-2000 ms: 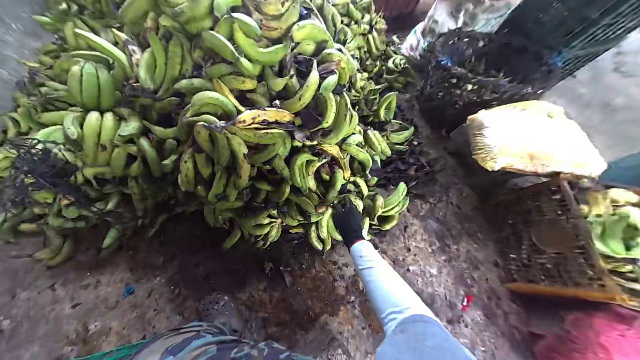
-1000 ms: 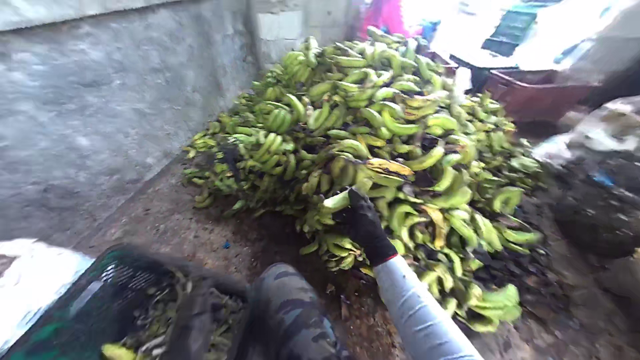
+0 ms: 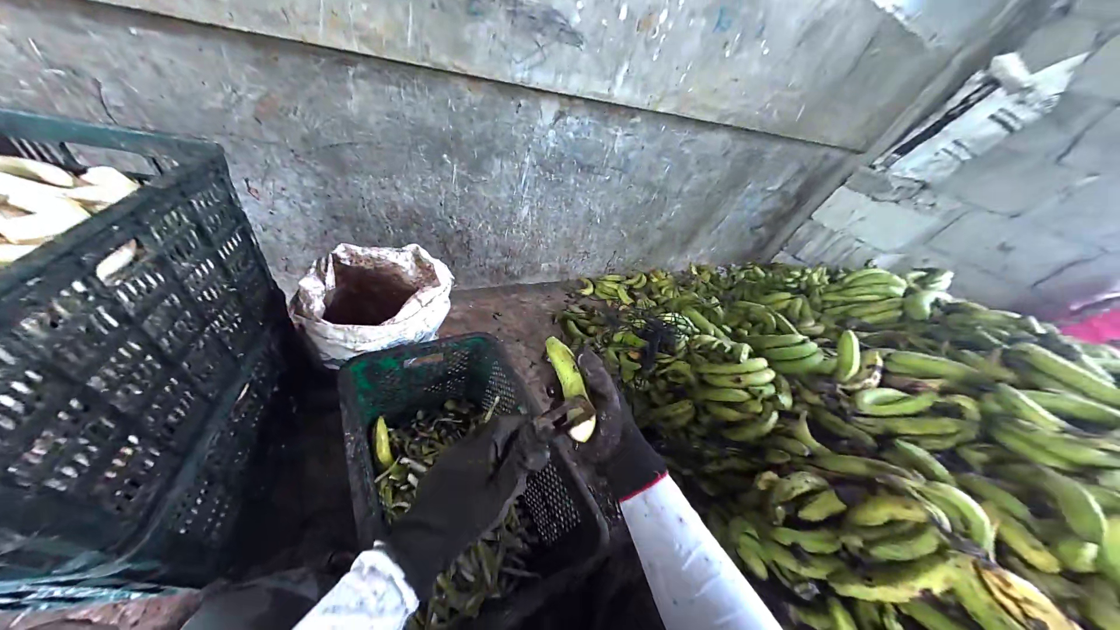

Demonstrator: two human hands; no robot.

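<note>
Near the middle of the view, my right hand (image 3: 611, 429), in a dark glove with a red cuff edge, holds a green plantain (image 3: 567, 372) whose lower end shows pale cut flesh. From the left, my left hand (image 3: 481, 477), also dark-gloved, grips a small tool (image 3: 564, 414), apparently a short blade, against that lower end. Its handle is hidden in the glove. Both hands are above a green plastic crate (image 3: 352, 437) partly filled with peel strips (image 3: 477, 569) and one greenish-yellow plantain (image 3: 382, 442).
A large heap of green plantains (image 3: 875, 420) covers the floor at right. Stacked dark crates (image 3: 131, 367) stand at left, the top one holding peeled plantains (image 3: 44, 206). An open white sack (image 3: 376, 337) sits by the concrete wall (image 3: 490, 175).
The view has swung left from the heap to the crate. My right hand, at the heap in the earlier frames, is now over the crate with a plantain, and my left hand has come into view.
</note>
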